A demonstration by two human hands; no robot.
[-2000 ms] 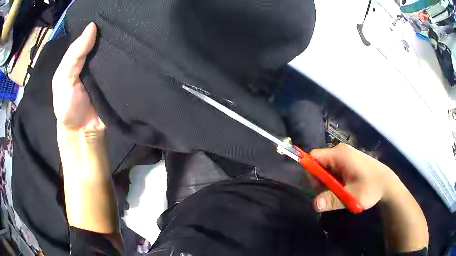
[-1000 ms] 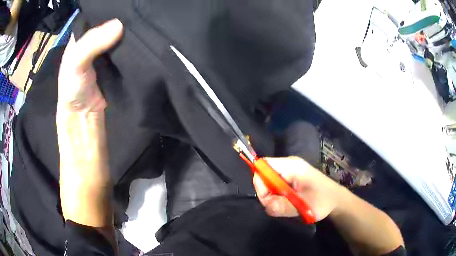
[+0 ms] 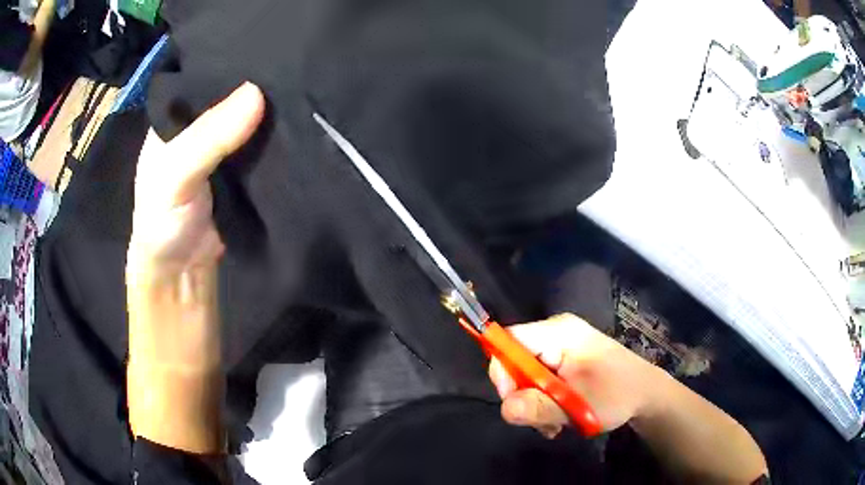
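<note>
A black garment panel (image 3: 285, 189) lies over the lap and reaches the top of the view. My left hand (image 3: 194, 180) grips the panel at its left part, thumb on top, fingers hidden under the cloth. My right hand (image 3: 569, 369) holds scissors (image 3: 398, 210) by their orange-red handles, low right of the panel. The silver blade points up and left over the panel, its tip near the middle of the cloth. The lower blade is mostly hidden, so I cannot tell how far the scissors are open. A short dark line shows on the cloth below the blades.
A white sewing table (image 3: 664, 170) with a ruler-marked front edge stands at the right. A white and green machine part (image 3: 806, 71) is at the upper right. A blue basket (image 3: 19, 180) and tan pieces (image 3: 71, 133) are at the left edge.
Since two seconds ago, the scissors have moved left and turned steeper, away from the stitched slit seen then. The cloth has shifted and folded. My left hand has moved slightly right and down.
</note>
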